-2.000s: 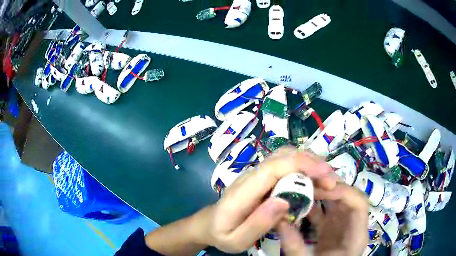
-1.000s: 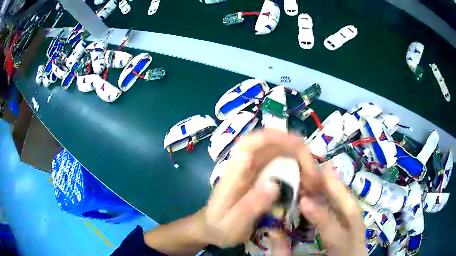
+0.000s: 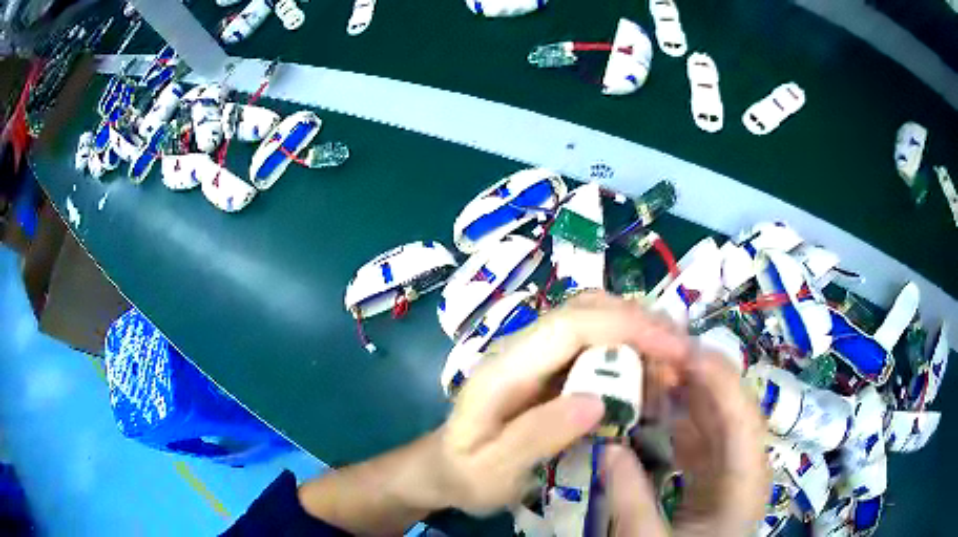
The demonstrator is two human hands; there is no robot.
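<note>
A white housing shell [image 3: 607, 369] is held in front of me, its rounded end with a dark slot facing the camera. Its opening below looks dark, with a board edge hard to make out. My left hand [image 3: 525, 404] is shut around it from the left, thumb on the opening. My right hand [image 3: 699, 430] is blurred and wraps the shell's right side, its thumb just below the opening. A large heap of partly assembled units [image 3: 804, 404] with blue batteries, red leads and green boards lies under and around my hands.
A smaller heap of units [image 3: 189, 136] lies at the left of the green worktop [image 3: 263, 283]. A grey rail [image 3: 462, 117] separates it from the belt [image 3: 410, 63], which carries units and white cover plates [image 3: 706, 92]. A blue stool or bin [image 3: 168, 388] stands at lower left.
The things on the belt have moved to the right. The shell dipped into a blurred, tilted pose, then its slotted end came back into view, slightly higher. Both hands stay around it.
</note>
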